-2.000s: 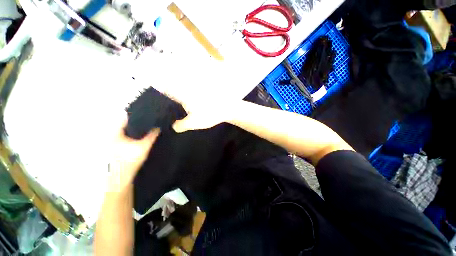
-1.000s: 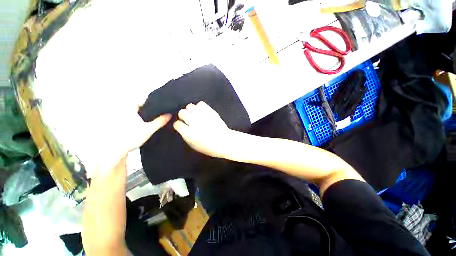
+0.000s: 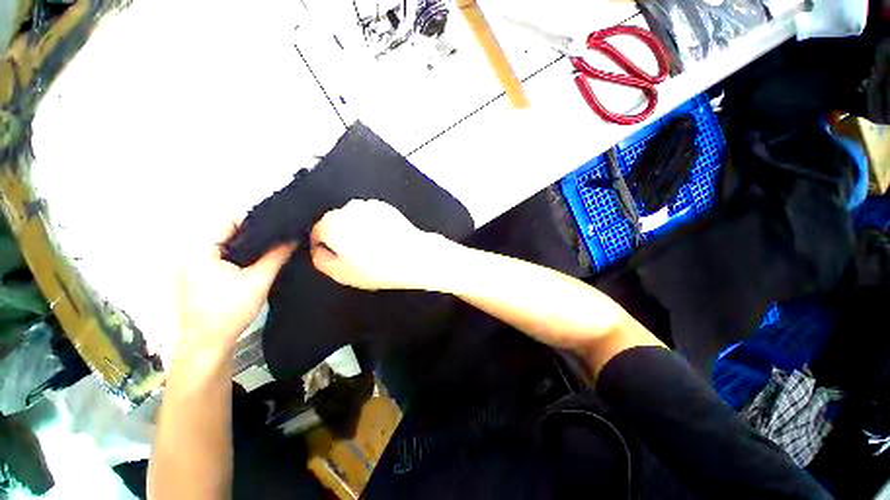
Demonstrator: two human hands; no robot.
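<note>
A black fabric panel [image 3: 390, 195] lies partly on the white machine table and hangs over its front edge towards the lap, where it merges with the black clothing. Its upper left edge looks frayed. My left hand [image 3: 220, 293] grips the panel's left edge, thumb on top and fingertips partly hidden under the cloth. My right hand [image 3: 366, 244] is closed on the panel just right of my left thumb, fingers curled. Red-handled scissors [image 3: 625, 73] lie at the table's right part, away from both hands.
The needle area [image 3: 420, 24] is at the top edge. A tan strip [image 3: 496, 54] lies beside it. A clear packet [image 3: 707, 29] is at the upper right. A blue mesh basket [image 3: 605, 220] with black pieces stands beside the table. A plaid piece [image 3: 792, 415] lies at the lower right.
The view has shifted. The panel was bunched, then spread out flatter on the table; now its left edge is gathered between my hands. My right fingers have curled in and moved slightly left.
</note>
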